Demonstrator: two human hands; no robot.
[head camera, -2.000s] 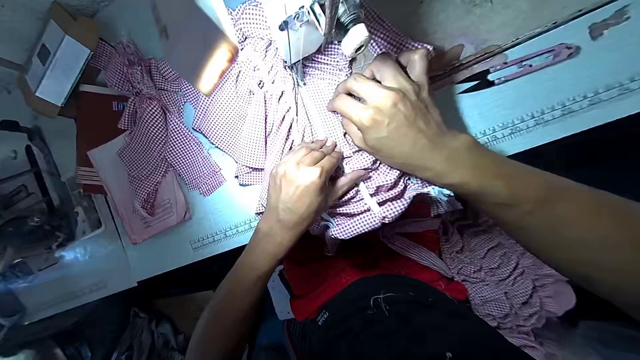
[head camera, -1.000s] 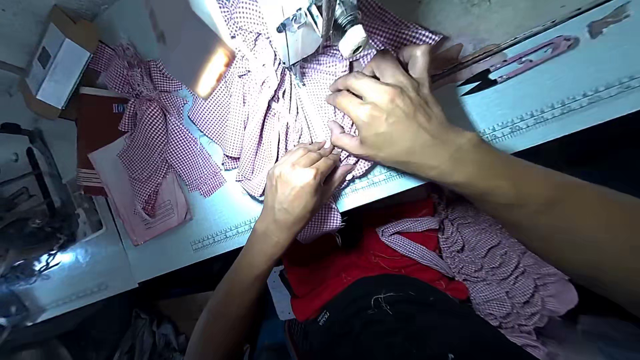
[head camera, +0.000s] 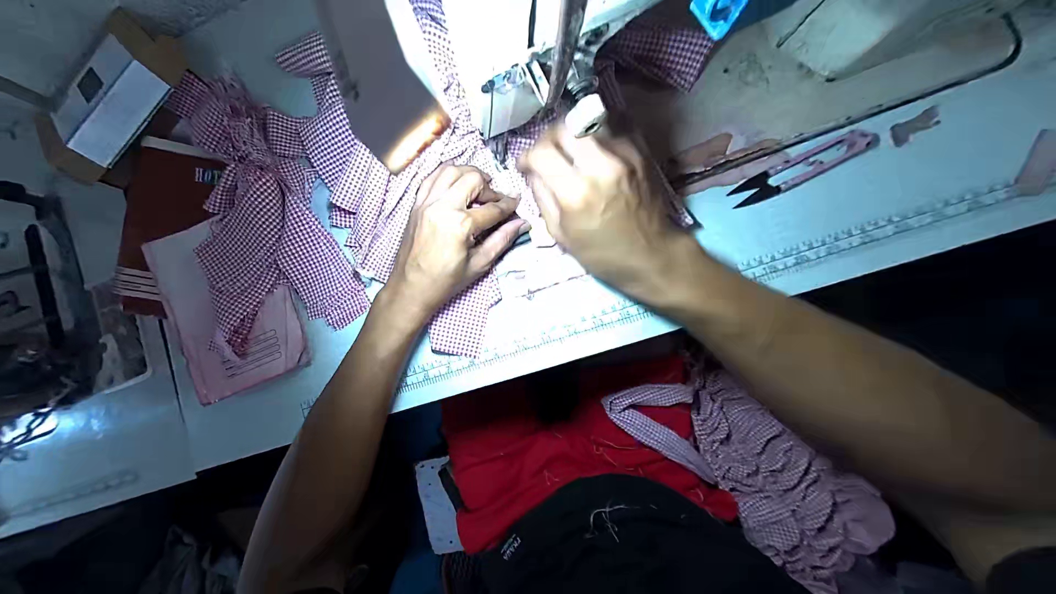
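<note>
Red-and-white gingham fabric lies gathered under the presser foot area of a sewing machine. My left hand rests on this fabric just left of the needle area, thumb and fingers close together at its edge. My right hand, blurred, is right beside the needle area with its fingers bent over the cloth; whether it pinches the cloth is hidden. A strip of the same fabric hangs toward the table's front edge below my left hand.
Thread snips lie on the right near fabric scraps. A tied gingham piece lies over a brown book and a pink booklet at left, near an open box. Ruched gingham lies by my lap.
The gathered cloth that spread in front of my hands has moved up and left past the needle area, baring the tabletop between my hands and the ruler markings.
</note>
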